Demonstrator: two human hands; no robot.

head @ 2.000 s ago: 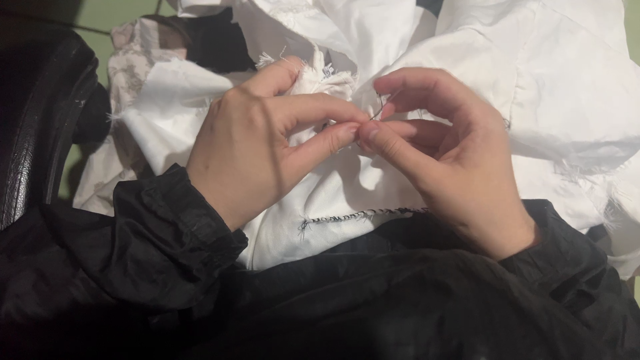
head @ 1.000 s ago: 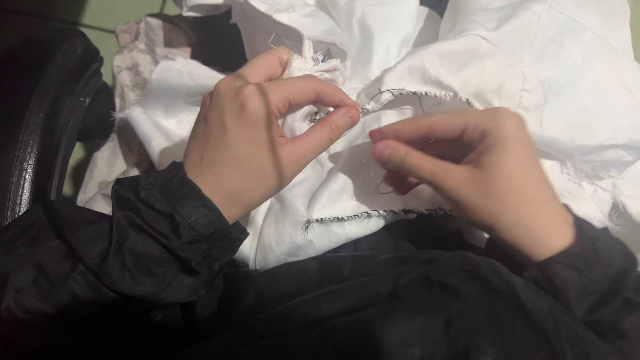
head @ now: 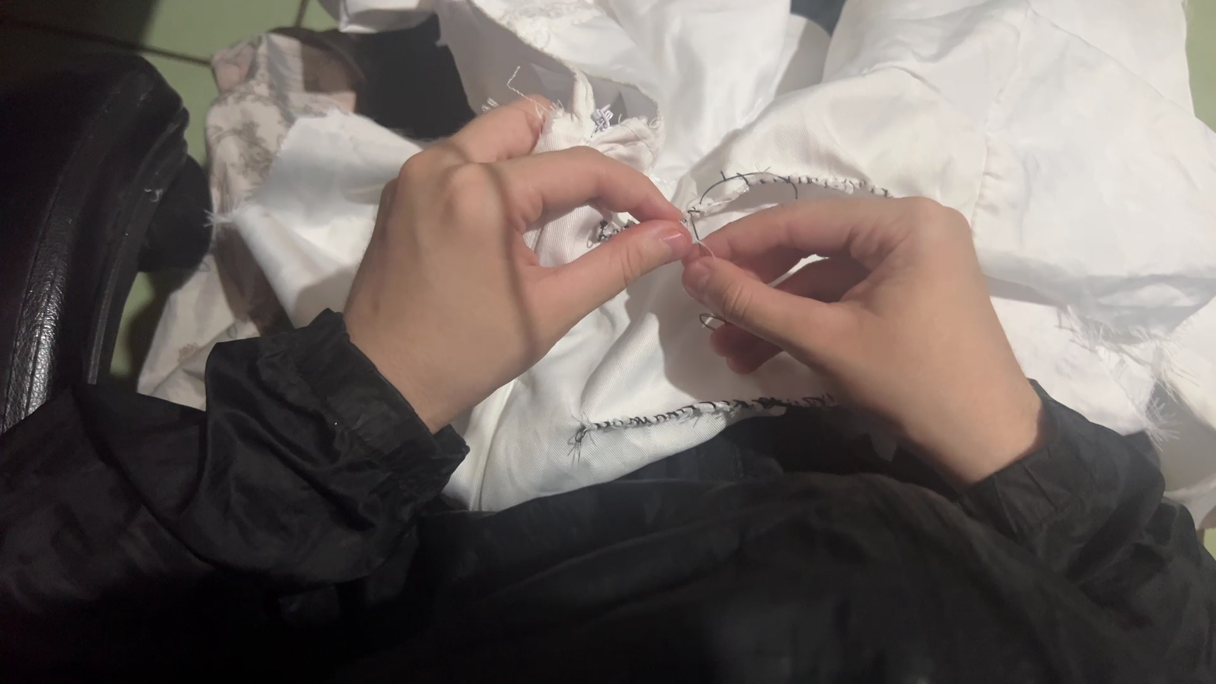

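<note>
White fabric (head: 665, 351) with frayed edges lies across my lap. My left hand (head: 522, 228) pinches a stitched edge of it between thumb and forefinger. Right beside those fingertips, the thumb and forefinger of my right hand (head: 826, 285) are closed on something thin, a sewing needle or dark thread; which one cannot be made out. Dark thread (head: 796, 185) loops up from the pinched edge, and a small loop of it shows under my right fingers. A row of dark hand stitches (head: 703, 410) runs along a lower edge of the fabric, and another stitched edge (head: 836, 180) curves behind my right hand.
At the left stands a black armrest (head: 76, 228), seemingly of a chair. Patterned beige cloth (head: 271, 104) hangs beside it. More white fabric (head: 1083, 171) spreads to the right. Green floor tiles (head: 190, 24) show at the upper left.
My right hand was apart from the left a second ago, lower and to the right; its fingertips are now back beside the left ones. The left hand has stayed at the fabric edge.
</note>
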